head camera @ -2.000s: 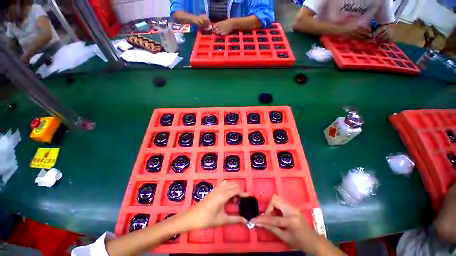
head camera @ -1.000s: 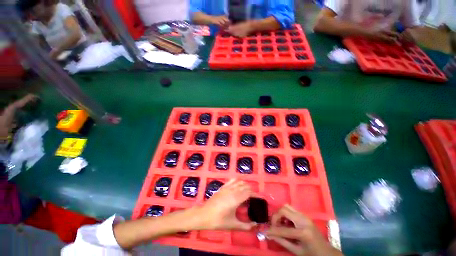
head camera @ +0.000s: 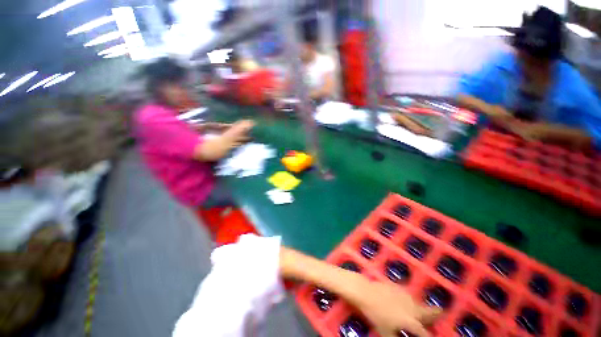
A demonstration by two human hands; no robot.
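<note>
The red-orange compartment tray (head camera: 484, 253) lies at the lower right, its near part cut off by the picture's bottom edge. Glossy black rounded parts (head camera: 451, 268) sit in its pockets. My left hand (head camera: 395, 308) is over the tray's near part, blurred, its fingertips close to the bottom edge. What its fingers hold, if anything, cannot be told. My right hand is out of the picture.
A yellow box (head camera: 297, 160), a yellow label (head camera: 285, 181) and a crumpled tissue (head camera: 281, 197) lie left of the tray. Loose black parts (head camera: 415, 188) lie beyond it. A person in pink (head camera: 172, 148) sits at left, one in blue (head camera: 567, 89) across, behind another red tray (head camera: 537, 172). A metal post stands midway.
The view has swung left and up, showing the aisle and the person in pink. The tray has shifted right in the picture. My right hand and the black part between my hands have gone from view.
</note>
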